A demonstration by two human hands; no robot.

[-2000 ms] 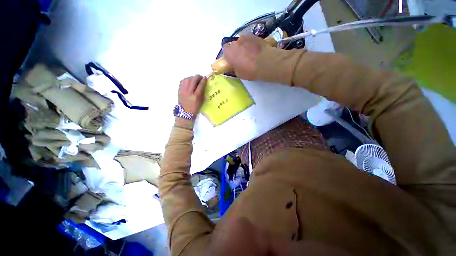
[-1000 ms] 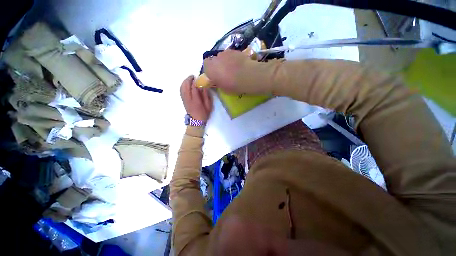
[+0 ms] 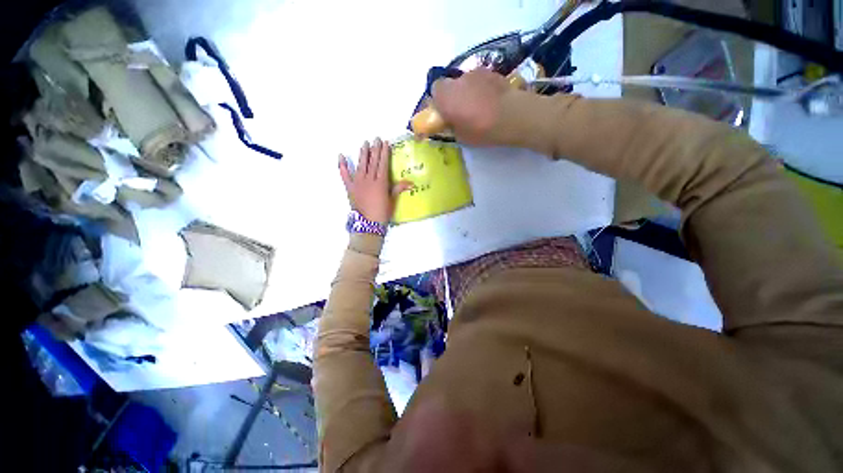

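Note:
The yellow template (image 3: pixel 433 183) with dark handwriting lies on the white table in front of me. A thin darker edge shows along its lower side. My left hand (image 3: pixel 372 185) is spread at the template's left edge, with the thumb on its face. My right hand (image 3: pixel 473 103) grips the yellow-orange handle of the steam iron (image 3: pixel 494 57). The iron is at the template's far edge, and my hand and sleeve hide part of it. I cannot tell whether its tip touches the fabric.
A stack of khaki pieces (image 3: pixel 227 264) lies left of my forearm. Khaki bundles (image 3: pixel 129 83) with white strips are piled at the far left. Dark ties (image 3: pixel 222 78) lie between the pile and my hands. A dark cable and pale hose run right from the iron over a brown board (image 3: pixel 647 55).
My left hand has opened flat beside the template, its thumb now on it. My right hand with the iron has moved off the template's middle to its far edge, uncovering the writing.

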